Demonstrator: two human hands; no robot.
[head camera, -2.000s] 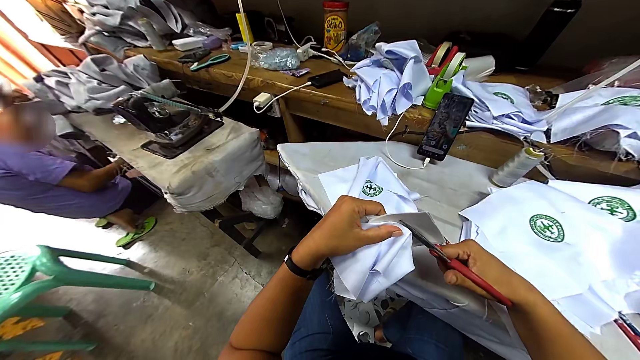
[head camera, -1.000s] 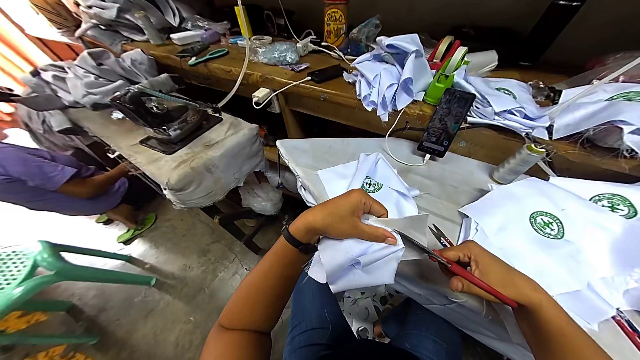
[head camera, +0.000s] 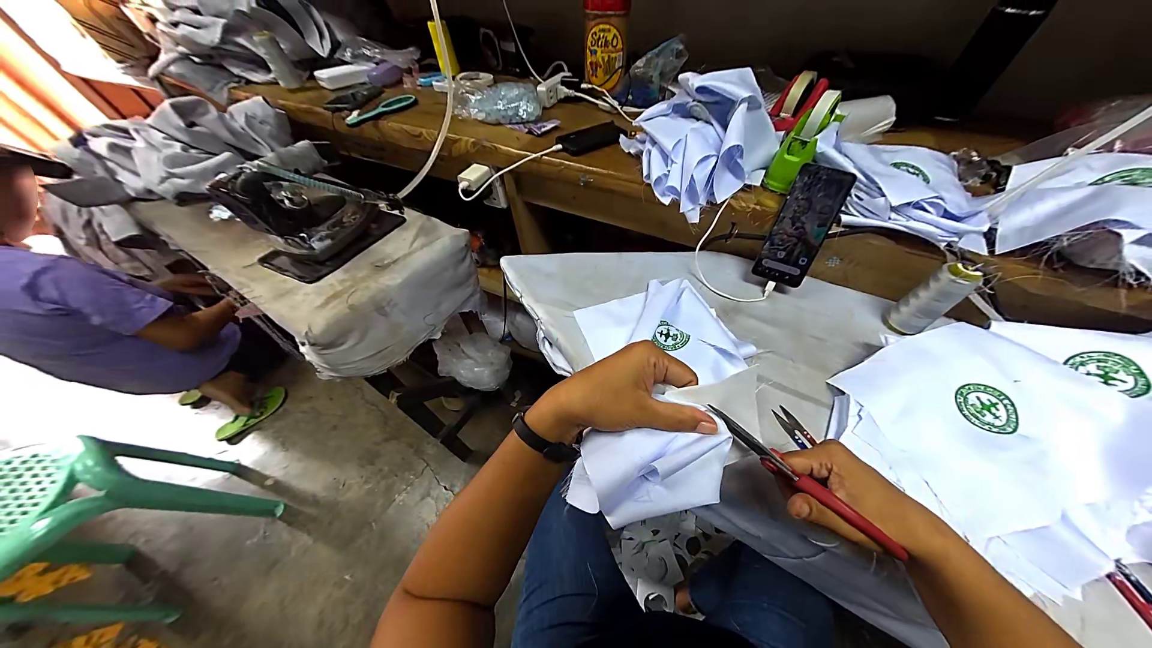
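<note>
My left hand (head camera: 630, 396) grips a folded white fabric piece (head camera: 657, 468) between thumb and fingers over the edge of the cloth-covered table (head camera: 810, 315). Red-handled scissors (head camera: 837, 513) are in my right hand (head camera: 841, 490), their blade tips touching the cloth beside my left thumb. The dark tips of a second small cutting tool (head camera: 792, 426) stick out above my right fingers; its lower part is hidden. Behind my left hand lies white cloth with a green round print (head camera: 670, 335). On the right is a stack of printed white pieces (head camera: 954, 423).
A phone (head camera: 805, 225) on a charging cable leans at the wooden shelf (head camera: 621, 189), near a thread cone (head camera: 934, 297) and a green tape dispenser (head camera: 796, 148). At left are an iron (head camera: 315, 207) on a padded board, a seated person (head camera: 99, 315) and a green plastic chair (head camera: 99, 486).
The scissors' blades, spread across the cloth two seconds ago, now sit closer together at its edge. My left hand has turned the fabric, which hangs in a more compact fold.
</note>
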